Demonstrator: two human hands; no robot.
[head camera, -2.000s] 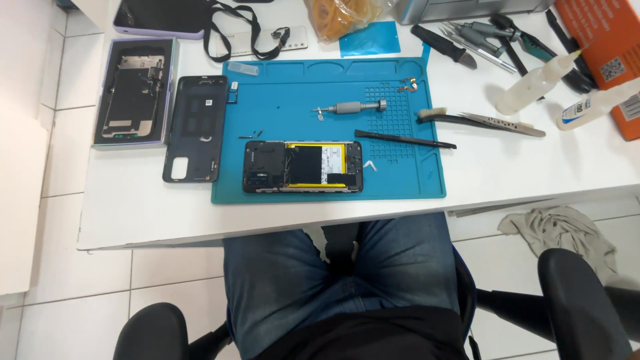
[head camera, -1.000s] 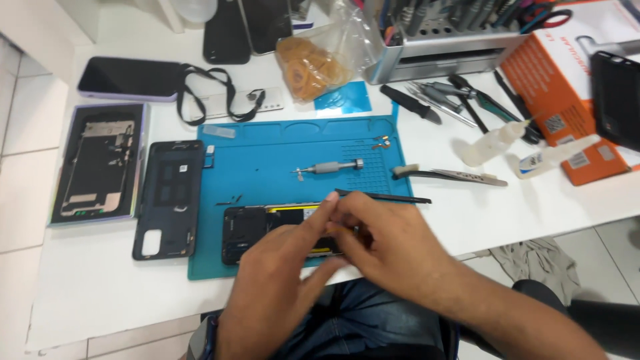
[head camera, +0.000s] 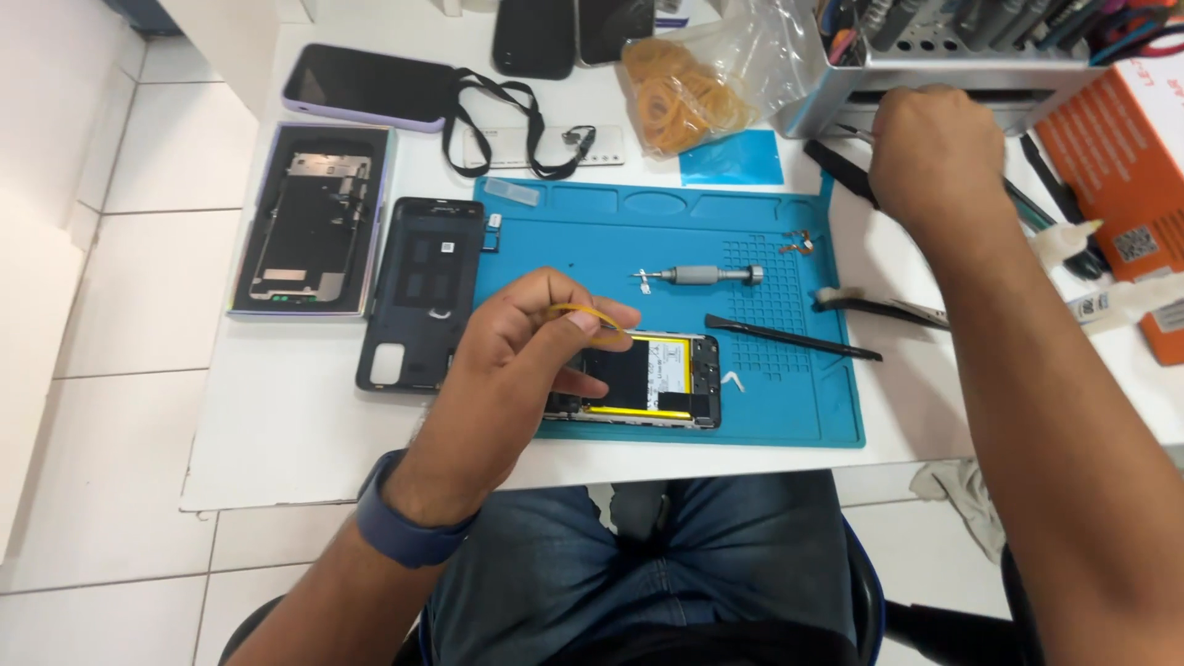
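Observation:
My left hand (head camera: 527, 370) pinches a yellowish rubber band (head camera: 592, 314) between thumb and fingers, above the left part of an opened phone (head camera: 666, 379) whose battery shows. That phone lies on a blue silicone repair mat (head camera: 592, 240). My right hand (head camera: 939, 157) is raised at the front of a grey tool organizer (head camera: 953, 79), near pens and tools; its fingertips are hidden, so what it holds does not show. A precision screwdriver (head camera: 703, 275) and a black spudger (head camera: 795, 339) lie on the mat. A phone back cover (head camera: 421, 296) lies at the mat's left edge.
A boxed phone screen assembly (head camera: 314, 222) and a purple-cased phone (head camera: 370, 83) lie left. Behind the mat are a black strap (head camera: 536, 120) and a bag of rubber bands (head camera: 684, 97). Tweezers (head camera: 888, 307), plastic bottles (head camera: 1124, 301) and an orange box (head camera: 1119, 166) stand or lie right.
Both hands were together over the opened phone a second ago. My right hand has moved away to the organizer, while my left hand now shows a rubber band. Two seconds ago no hands were visible.

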